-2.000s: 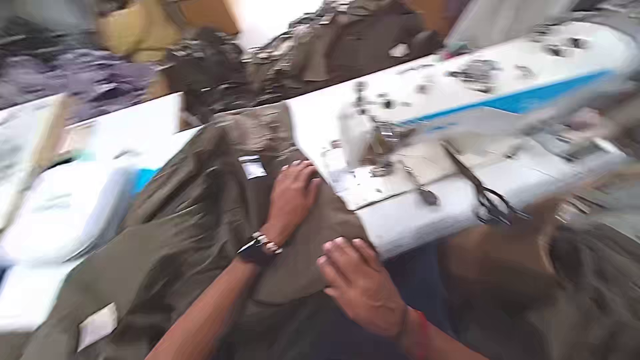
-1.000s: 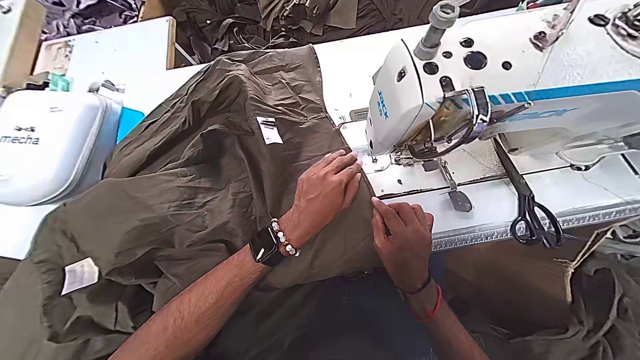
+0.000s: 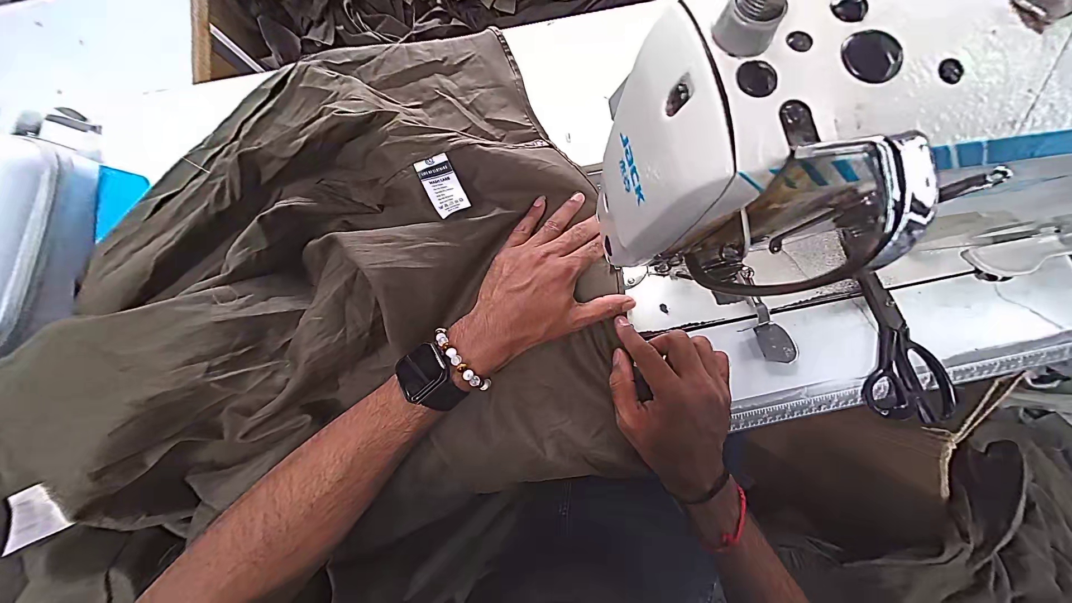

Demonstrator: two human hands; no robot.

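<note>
A dark olive fabric garment (image 3: 335, 276) lies bunched over the sewing table, with a white care label (image 3: 443, 186) on it. My left hand (image 3: 544, 285), wearing a watch and a bead bracelet, presses flat on the garment with fingers spread, its fingertips partly behind the head of a white Jack sewing machine (image 3: 678, 142). The garment's edge runs beside the presser foot area. My right hand (image 3: 674, 402) is at that edge, index finger and thumb on the cloth, just below my left thumb; whether it pinches the edge is hard to see.
Black-handled scissors (image 3: 904, 360) lie on the right, handles over the table's front edge, where a measuring tape (image 3: 804, 410) runs. A white case (image 3: 42, 234) stands at the left. More dark cloth (image 3: 1005, 502) hangs at lower right, and a heap (image 3: 360, 21) lies behind the table.
The view has come closer to the machine. My right hand, earlier spread on the cloth, has moved to its edge by the machine. My left hand now has its fingers spread beside the machine head.
</note>
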